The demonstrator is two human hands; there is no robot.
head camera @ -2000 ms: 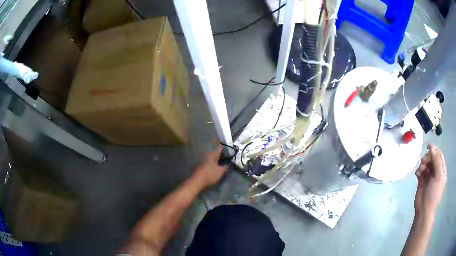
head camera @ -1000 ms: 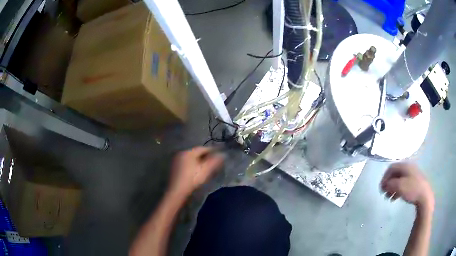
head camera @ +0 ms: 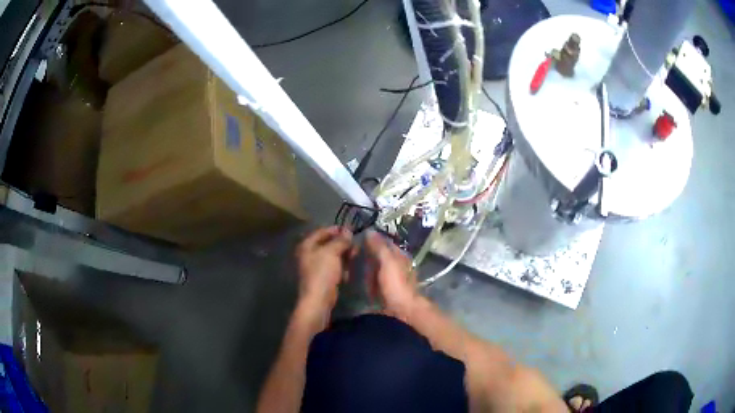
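Observation:
My left hand [head camera: 324, 262] and my right hand [head camera: 390, 270] are close together at the foot of the white machine leg [head camera: 274, 113]. The black cable [head camera: 355, 216] lies looped around the foot of the leg, just above my fingers. My left fingers are bent at the loops; whether they grip the cable is not clear. My right hand is blurred, and its grip cannot be told. Pale thin tubes [head camera: 442, 230] tangle right of the leg. The glue pressure tank [head camera: 556, 113] stands on a stained plate [head camera: 532, 274] further right.
A large cardboard box [head camera: 161, 153] stands at the left, with another box [head camera: 109, 379] at the lower left. A black round fan base [head camera: 516, 44] is behind the hoses. A dark-clad knee [head camera: 383, 367] is at the bottom centre. A sandalled foot [head camera: 580, 397] shows at the lower right.
My right hand has moved from beside the tank to next to my left hand at the leg's foot. My left hand is nearer the cable loops than one second ago. The view has shifted.

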